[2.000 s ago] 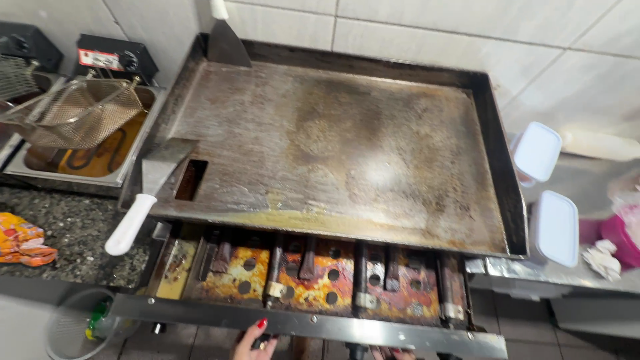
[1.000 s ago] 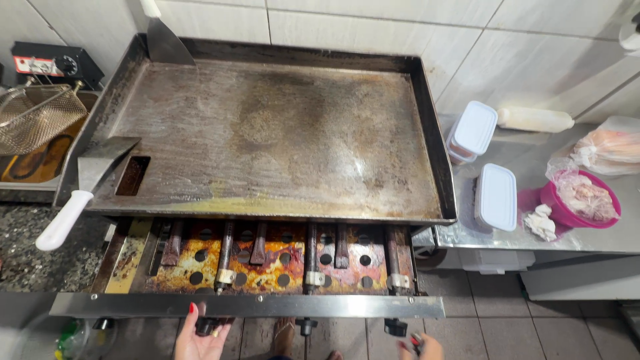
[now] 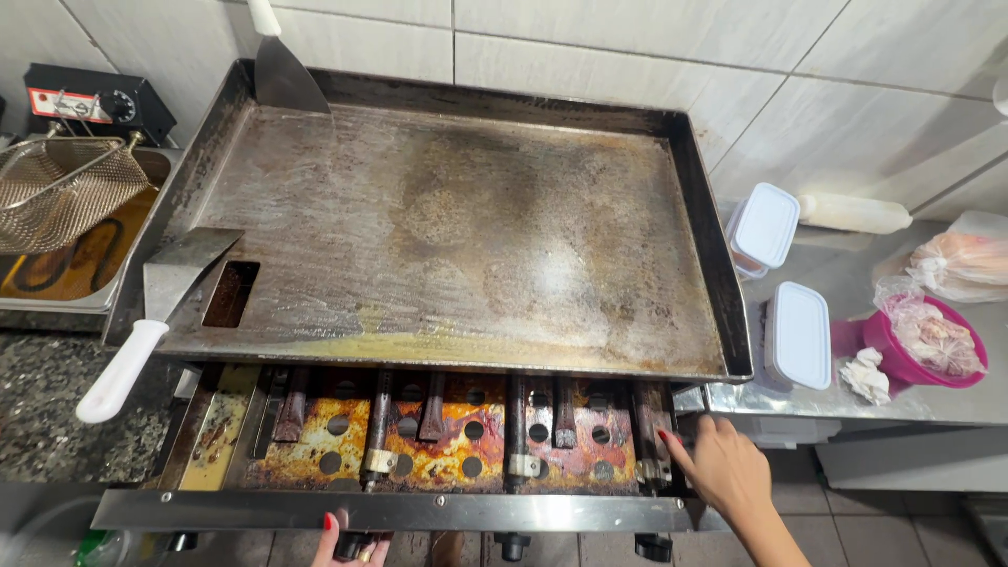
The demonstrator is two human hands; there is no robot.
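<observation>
A steel griddle plate [image 3: 472, 236] sits over a burner frame with a stainless front panel [image 3: 394, 512]. At the panel's lower edge, left of middle, my left hand [image 3: 350, 547] is around a black control knob, partly hidden by the panel. My right hand [image 3: 720, 465] is at the frame's right end, its thumb by the rightmost burner tube [image 3: 652, 433]; its fingertips are partly out of sight below the griddle corner. One metal spatula with a white handle [image 3: 122, 370] lies over the griddle's left front edge. Another spatula [image 3: 283, 71] leans in the back left corner.
At left stands a fryer with a wire basket [image 3: 71, 189] over oil, beside a granite counter [image 3: 71, 402]. On the steel table [image 3: 835, 402] at right are lidded plastic containers [image 3: 799, 335], a pink bowl [image 3: 957, 370] with a plastic bag, and a bagged item [image 3: 965, 256].
My right hand has risen from below the front panel, near the right knob, to the frame's right end. My left hand remains low at the panel.
</observation>
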